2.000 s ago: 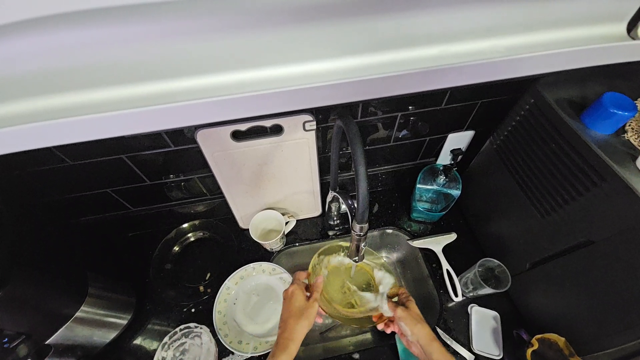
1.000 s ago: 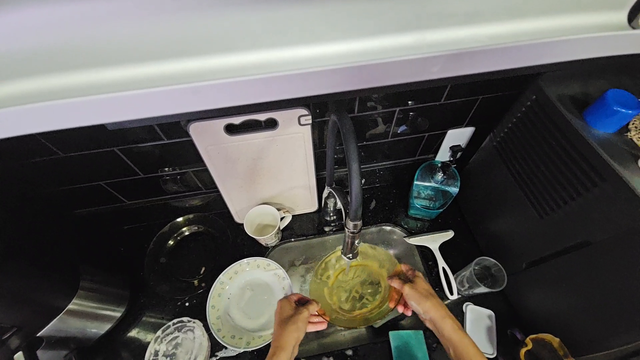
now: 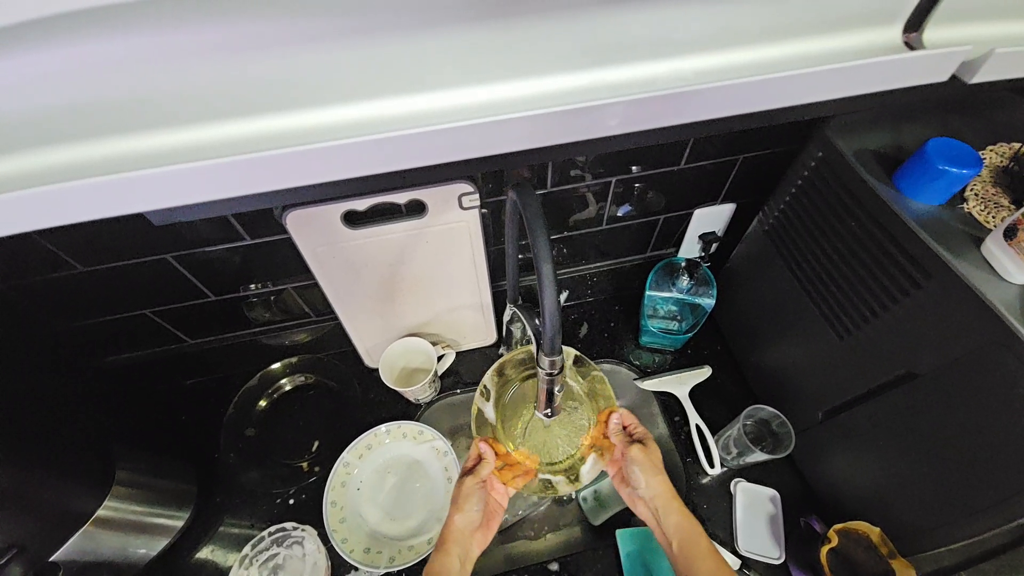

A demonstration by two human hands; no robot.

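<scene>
A yellowish clear glass plate [image 3: 572,460] is held over the sink under the faucet [image 3: 549,376], with water on it and some white foam on its rim. My left hand [image 3: 482,496] grips its lower left edge, the fingers showing through the glass. On the plate's right edge my right hand [image 3: 634,460] is closed, thumb on top. Below lies the stainless steel sink [image 3: 552,544], partly hidden by the plate. Inside it, a greenish translucent item [image 3: 600,500] shows beneath my right hand. A patterned white plate [image 3: 392,496] with suds sits left of my left hand.
A white mug [image 3: 414,370] stands before a leaning cutting board [image 3: 396,272]. A dark glass plate [image 3: 280,424] and a sudsy dish [image 3: 282,552] lie left. On the right are a soap dispenser [image 3: 678,304], a squeegee [image 3: 686,388], a clear cup [image 3: 756,436], a white container [image 3: 758,520] and a teal cloth or sponge [image 3: 642,552].
Two seconds ago the glass plate carried much more foam. Both hands still hold it, and it has moved further under the faucet, whose water now lands on the plate.
</scene>
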